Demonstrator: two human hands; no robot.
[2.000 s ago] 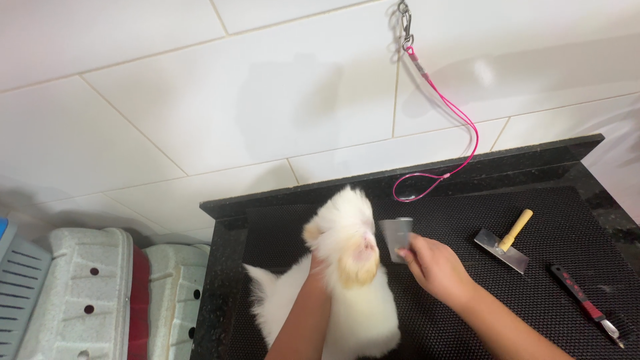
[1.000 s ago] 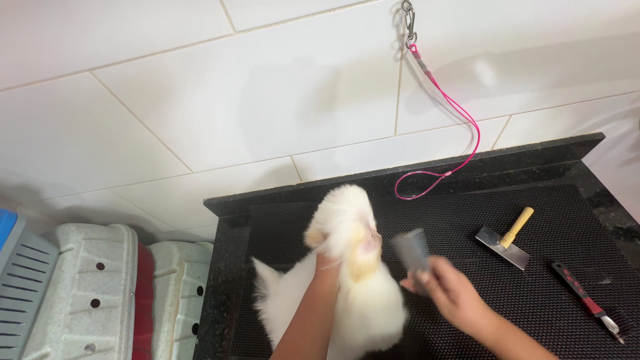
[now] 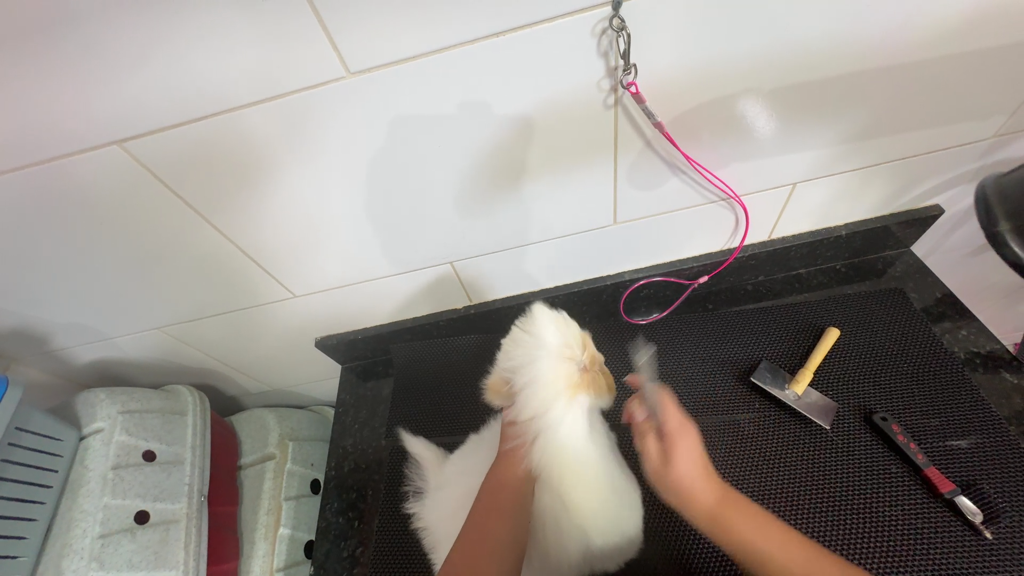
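A small fluffy white dog (image 3: 576,480) with tan patches about its head is on a black textured rubber mat (image 3: 720,344). My left hand (image 3: 516,440) reaches to the dog's neck below the head; its fingers are hidden in the fur, so its grip cannot be made out. To the right of the dog's head, apart from it, my right hand (image 3: 668,440) is closed on a small grey comb (image 3: 646,364), blurred by motion. Farther right lie a slicker brush with a wooden handle (image 3: 814,360) and a black and red grooming tool (image 3: 920,464) with a metal end.
A pink grooming loop (image 3: 740,216) hangs from a metal clip (image 3: 624,48) on the tiled wall. The black stone counter has a raised back edge (image 3: 640,280). Plastic pet carriers (image 3: 136,480) stand at the left. A dark rounded object (image 3: 1000,216) shows at the right edge.
The dog's head has turned; more of its tan patch now faces right. My right hand remains beside the head, with the comb now tilted differently. My left hand stays at the neck.
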